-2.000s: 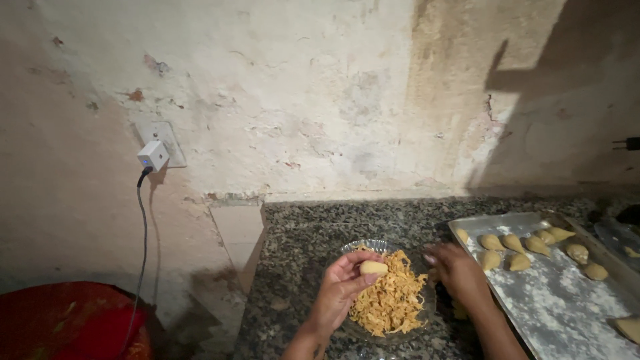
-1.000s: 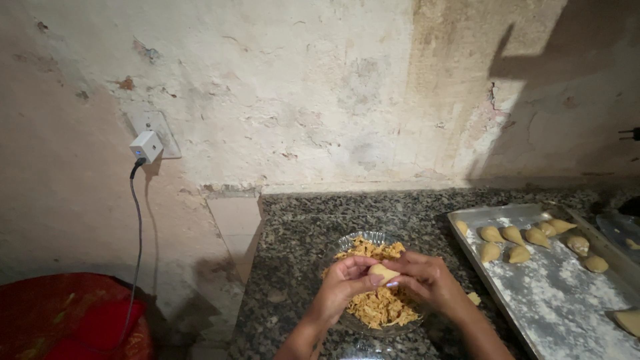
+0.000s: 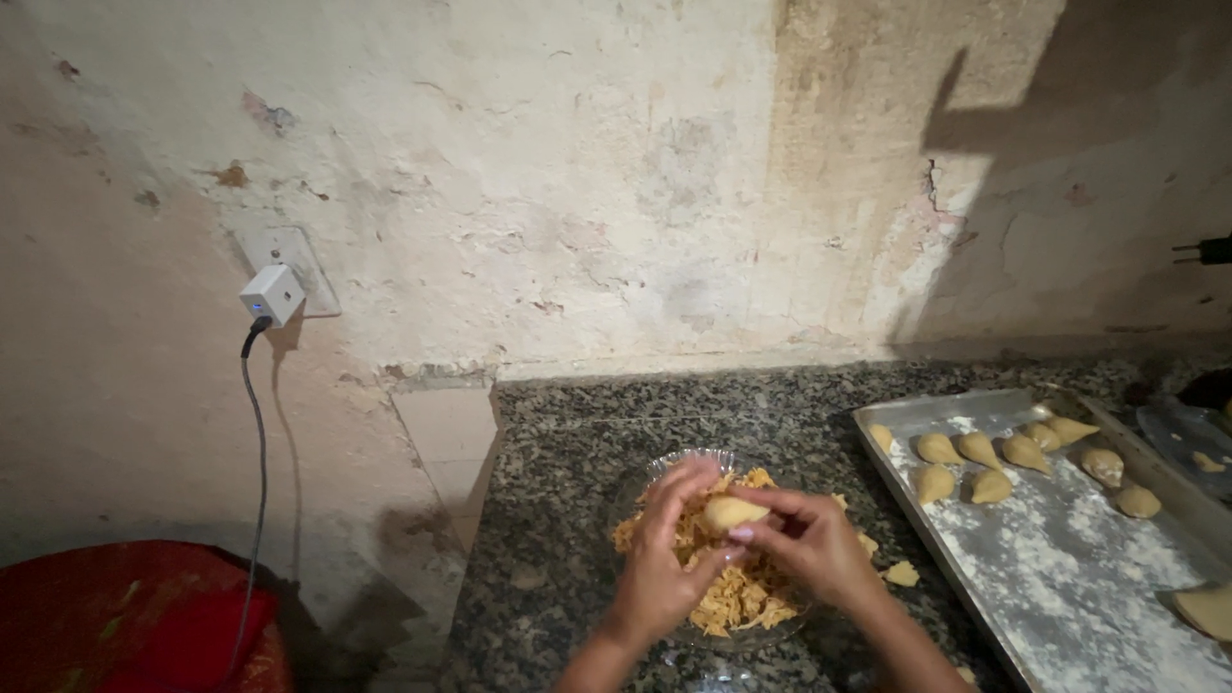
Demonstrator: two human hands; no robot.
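A pale ball of dough [image 3: 733, 515] is pinched between the thumb and fingers of my right hand [image 3: 818, 549]. My left hand [image 3: 669, 558] is at the ball's left side, its fingers raised and slightly blurred, apart from one another. Beneath both hands stands a clear glass bowl [image 3: 707, 454] of shredded orange-yellow filling [image 3: 741, 602], partly hidden by them. Scraps of dough [image 3: 901, 575] lie on the counter right of the bowl. Several teardrop-shaped dough pieces [image 3: 989, 487] rest on a floured metal baking tray [image 3: 938, 568] further right.
The speckled granite counter [image 3: 577, 452] meets a worn plaster wall. A larger dough piece [image 3: 1208, 608] lies at the tray's right. A white charger [image 3: 273, 295] with a hanging cable [image 3: 258, 462] is plugged in at left, above a red round surface [image 3: 125, 597]. A clear container [image 3: 1189, 433] stands far right.
My right hand has come from beside the bowl to the dough, which my left hand held alone two seconds ago. The left fingers have since lifted, and the dough looks rounder.
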